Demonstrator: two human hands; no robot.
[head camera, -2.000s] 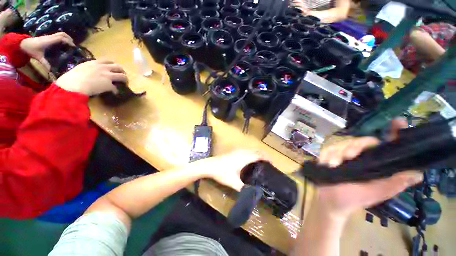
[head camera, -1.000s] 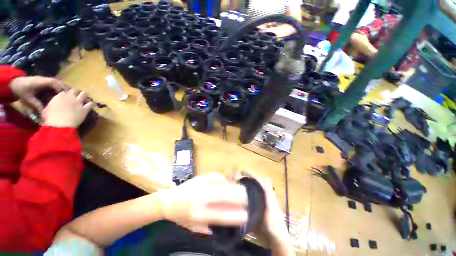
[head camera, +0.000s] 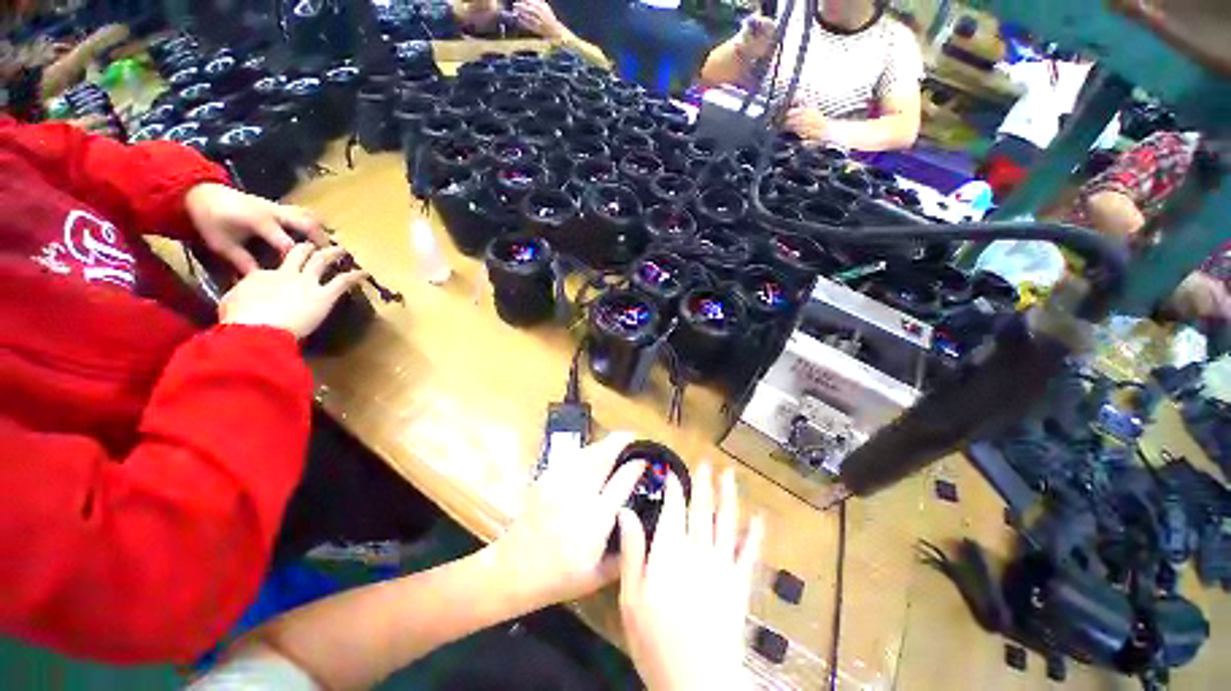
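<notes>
A black lens unit (head camera: 658, 475) stands upright at the bench's front edge, its open lens end up with red and blue reflections. My left hand (head camera: 574, 520) is wrapped around its left side. My right hand (head camera: 691, 574) lies against its right side with fingers extended; whether it grips is hard to tell. The unit's lower part is hidden by my hands. The thick black electric screwdriver (head camera: 952, 398) hangs tilted to the right, beside the silver-white screw feeder (head camera: 824, 392). The dark box with a pale label (head camera: 564, 429) is partly covered by my left hand.
Many upright lens units (head camera: 540, 162) fill the bench's back. A small bottle (head camera: 429, 253) stands at left. A person in red sleeves (head camera: 203, 459) works at left. Black housings (head camera: 1080, 594) heap at right; small black pads (head camera: 788, 586) lie near my right hand. A black cable arches above the feeder.
The screwdriver, in my right hand two seconds ago, is released and hangs. The unit has gone from lying on its side, through handling in both hands, to upright. The camera view has shifted.
</notes>
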